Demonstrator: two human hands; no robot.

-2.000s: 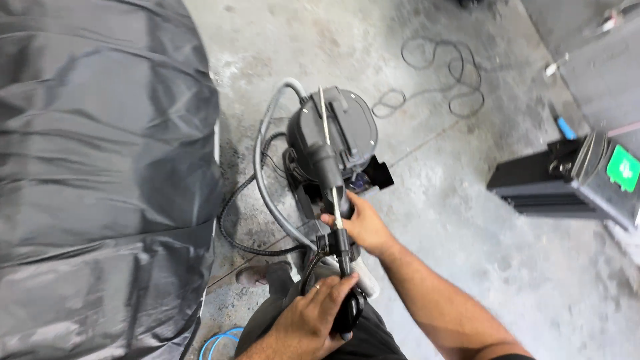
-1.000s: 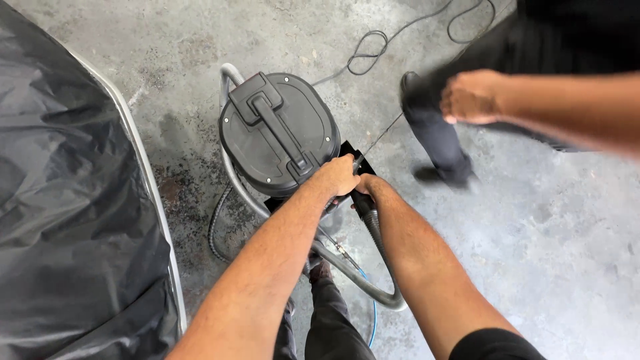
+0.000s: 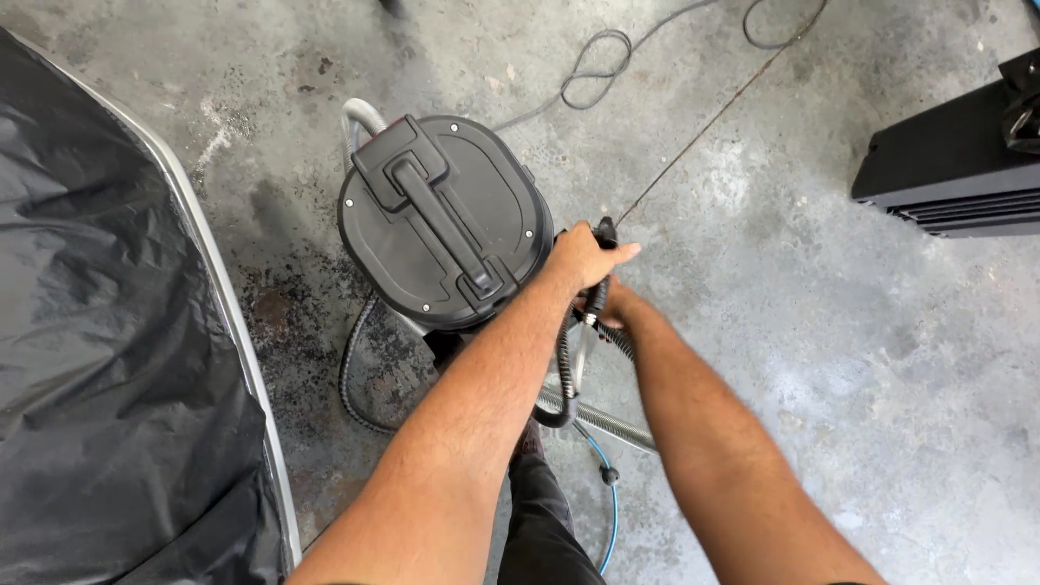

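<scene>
A canister vacuum with a black lid and carry handle stands on the concrete floor in front of me. At its right edge my left hand is on a black tool with a ribbed hose, its thumb pointing right. Just below, my right hand is around the lower part of the same tool, its fingers partly hidden. A clear tube and a black corrugated hose loop hang beneath the hands. A grey vacuum hose runs behind them toward the lower right.
A black plastic cover with a pale edge strip fills the left side. A grey cable lies looped on the floor at the top. A black case-like unit stands at right. A blue air hose runs beside my leg.
Two seconds ago my hands were on a long black tool above the vacuum; now both are low at its right side. The other person seen at right a second ago is largely out of view.
</scene>
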